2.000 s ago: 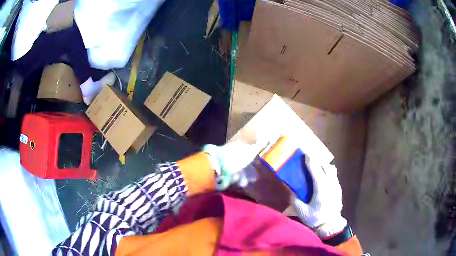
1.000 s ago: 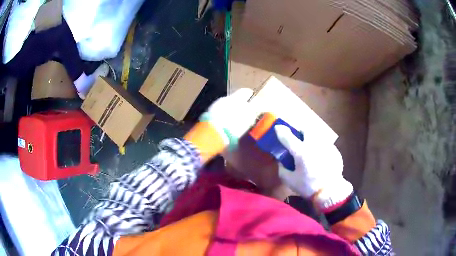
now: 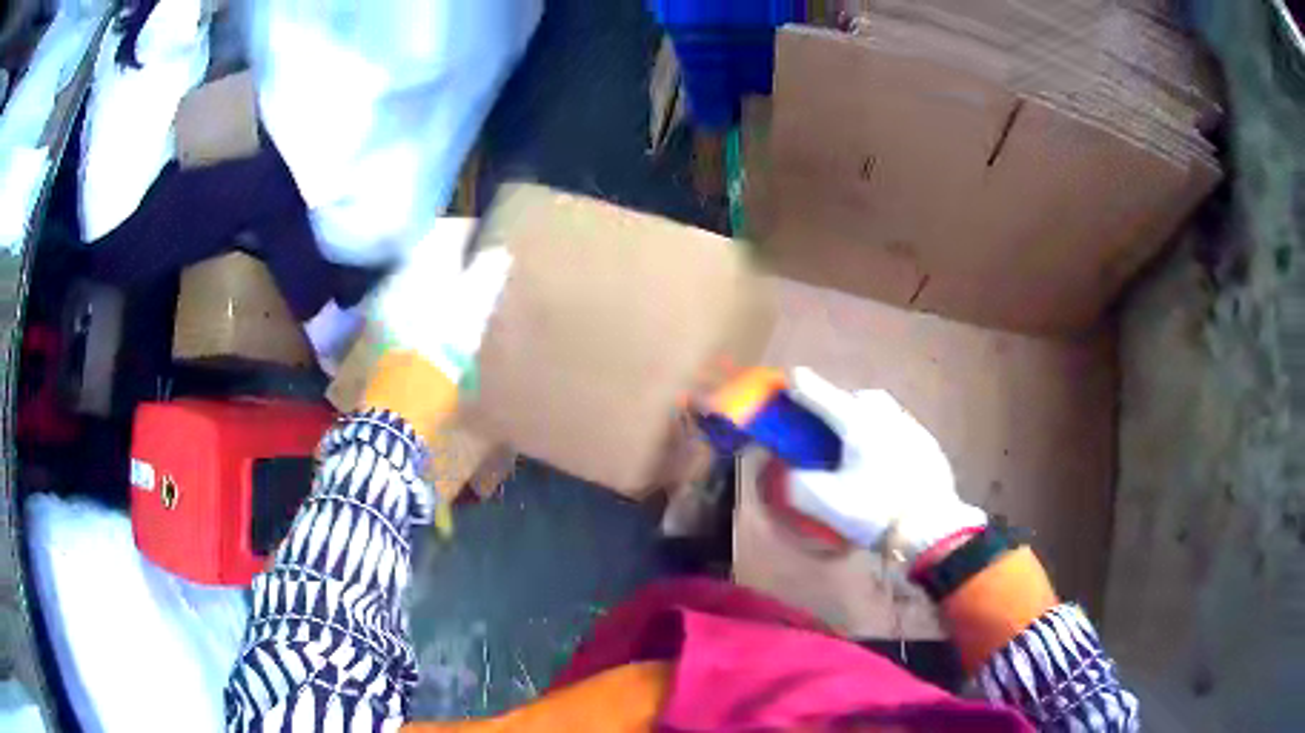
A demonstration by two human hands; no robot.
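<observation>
A brown carton [image 3: 608,337], blurred, is held over the dark floor in front of me, left of the large cardboard. My left hand [image 3: 437,301], in a white knit glove, is at the carton's left side with its fingers on it. My right hand [image 3: 880,465], also gloved, grips the blue and orange tape gun [image 3: 773,423]. The tape gun's front is close to the carton's lower right corner; whether they touch is unclear. The carton's lower right side is blurred.
A stack of flat carton blanks [image 3: 916,186] leans at upper right. A blue crate [image 3: 716,57] is behind. A red stool [image 3: 208,487] stands left. A person's dark-clothed leg [image 3: 215,215], white bag [image 3: 379,115] and another carton [image 3: 236,308] are upper left.
My left hand and the carton have moved left, off the large cardboard and over the floor cartons. My right hand still holds the tape gun. The view has shifted.
</observation>
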